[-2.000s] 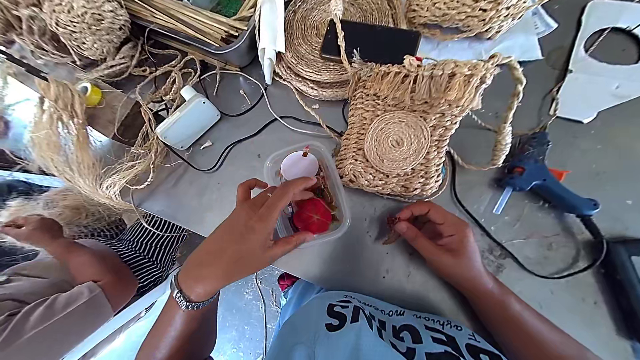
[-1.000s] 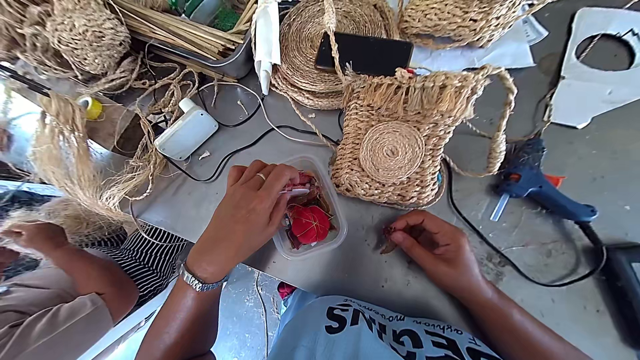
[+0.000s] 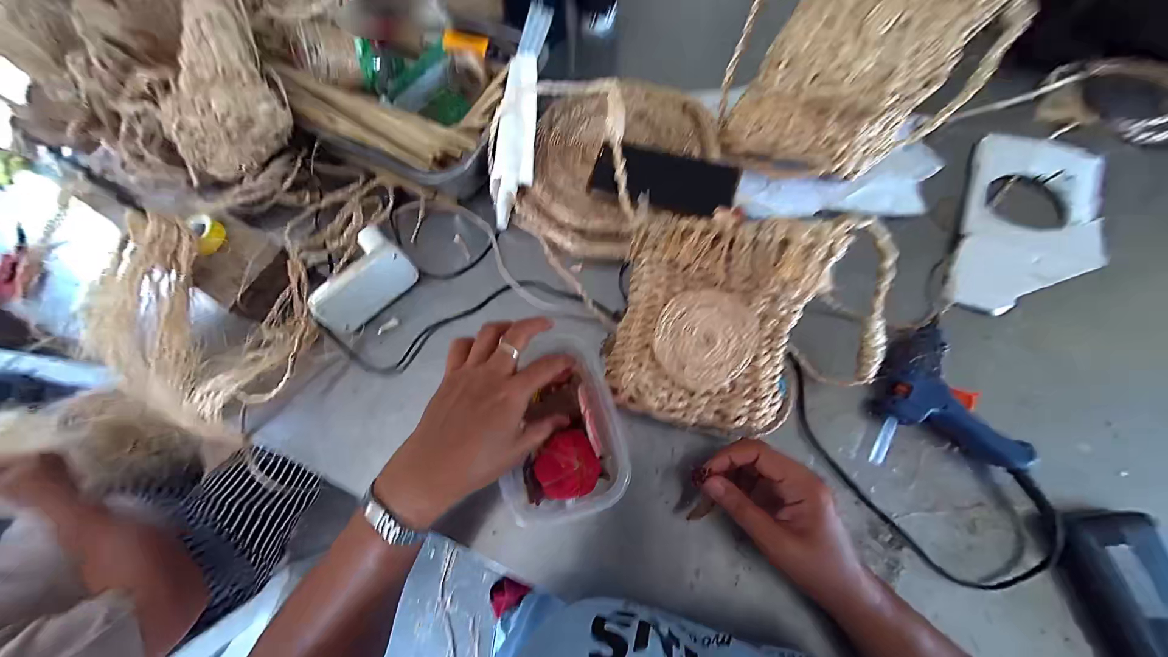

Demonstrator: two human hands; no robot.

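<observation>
My left hand [image 3: 484, 420], with a ring and a metal watch, reaches over a clear plastic container [image 3: 620, 456], fingertips inside it; whether they grip anything is unclear. In the container lie a red round piece [image 3: 566, 465] and brown bits. My right hand [image 3: 776, 502] pinches a small dark reddish-brown piece [image 3: 701, 488], perhaps dried plant material, just above the table. Behind the hands lies a woven natural-fibre bag [image 3: 630, 356] with a coiled round patch [image 3: 707, 340].
A blue glue gun [image 3: 958, 420] with a black cord lies at right, near a white cut-out board [image 3: 1022, 265]. Coiled mats [image 3: 566, 182], a black phone [image 3: 666, 178], a white device [image 3: 363, 285] and loose fibre [image 3: 155, 310] lie behind. Another person's arm [image 3: 100, 529] is at left.
My left hand has shifted within the container, and the pale round piece seen two seconds ago no longer shows the same way. My right hand keeps its pinch. A woven piece at the back has moved or tilted.
</observation>
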